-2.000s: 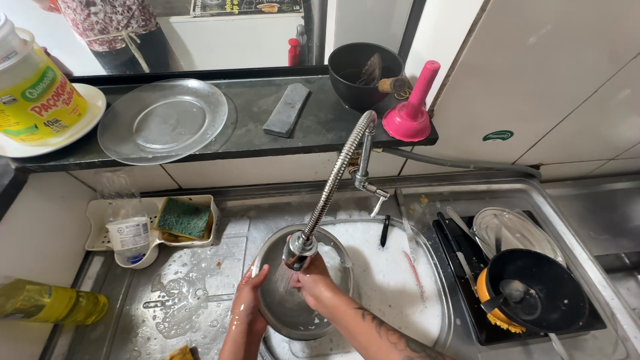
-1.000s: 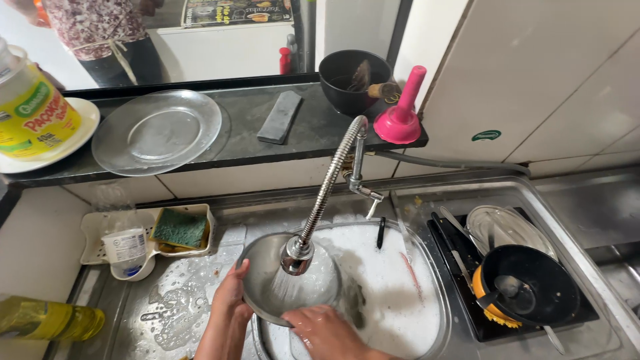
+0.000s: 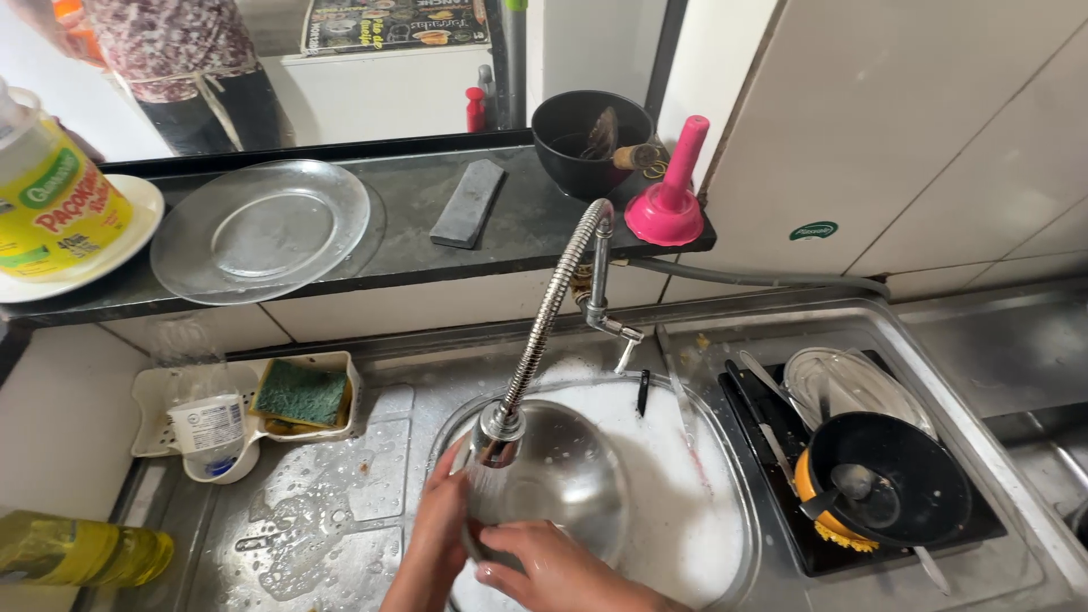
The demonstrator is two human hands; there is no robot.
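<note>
My left hand point(image 3: 440, 510) holds the left rim of a stainless steel bowl point(image 3: 565, 476), which tilts over the sudsy sink basin point(image 3: 697, 518). My right hand point(image 3: 540, 557) is at the bowl's near left edge, its thumb and fingers around the rim. Just above the bowl's left side hangs the spray head point(image 3: 497, 435) of a coiled-neck faucet point(image 3: 552, 310), with water running down from it beside my left fingers. A dark handle point(image 3: 643, 393) sticks up out of the foam at the back of the basin.
Left of the basin are a caddy point(image 3: 153, 425) with a green sponge point(image 3: 302, 393) and a yellow liquid bottle point(image 3: 85, 548). A black pan point(image 3: 888, 480) and dishes stand right. The ledge holds a glass plate point(image 3: 263, 229), sharpening stone point(image 3: 467, 204), black bowl point(image 3: 586, 140) and pink plunger point(image 3: 671, 191). Someone stands beyond.
The bowl has turned and tilted under the spray. My right hand has moved from the bowl's near side to its near left edge, close to my left hand.
</note>
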